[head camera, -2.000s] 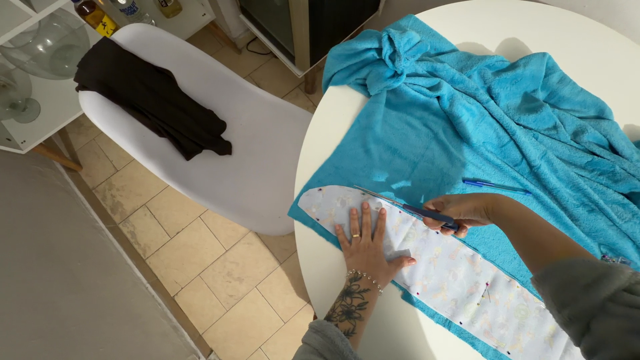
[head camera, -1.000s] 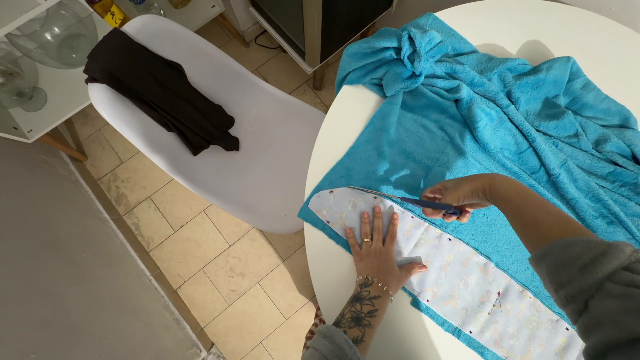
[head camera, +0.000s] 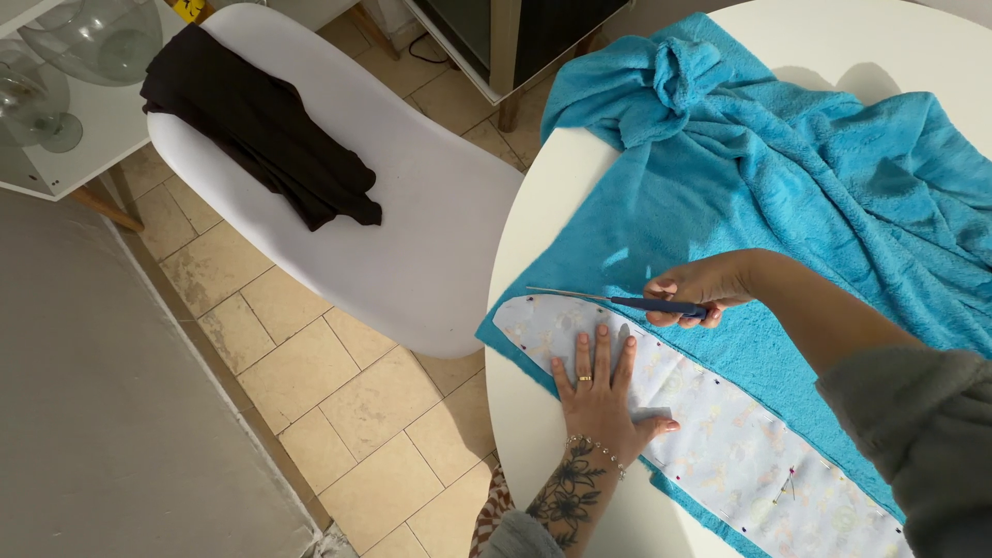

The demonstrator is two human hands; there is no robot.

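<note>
My right hand (head camera: 694,291) is closed around dark-blue-handled scissors (head camera: 651,304), whose blades point left along the upper edge of a pale printed fabric piece (head camera: 721,422). That piece is long, has a rounded left end and is fastened with pins to a blue fleece cloth (head camera: 666,209). Flat on the printed fabric, near its rounded end, rests my left hand (head camera: 608,395) with fingers spread. A few crossed pins (head camera: 787,487) are stuck in the fabric further right. The fleece is cut along the piece's upper edge to the right of the scissors.
The fleece lies bunched and knotted over the round white table (head camera: 535,225). To the left stands a white chair (head camera: 418,256) with a dark garment (head camera: 263,124) draped over it. Glass vessels (head camera: 101,46) sit on a white shelf at the upper left; a cabinet (head camera: 496,39) stands behind.
The right hand with the scissors has moved a little left along the fabric edge. The left hand stays pressed on the printed fabric. A blue pen seen on the fleece earliest no longer shows.
</note>
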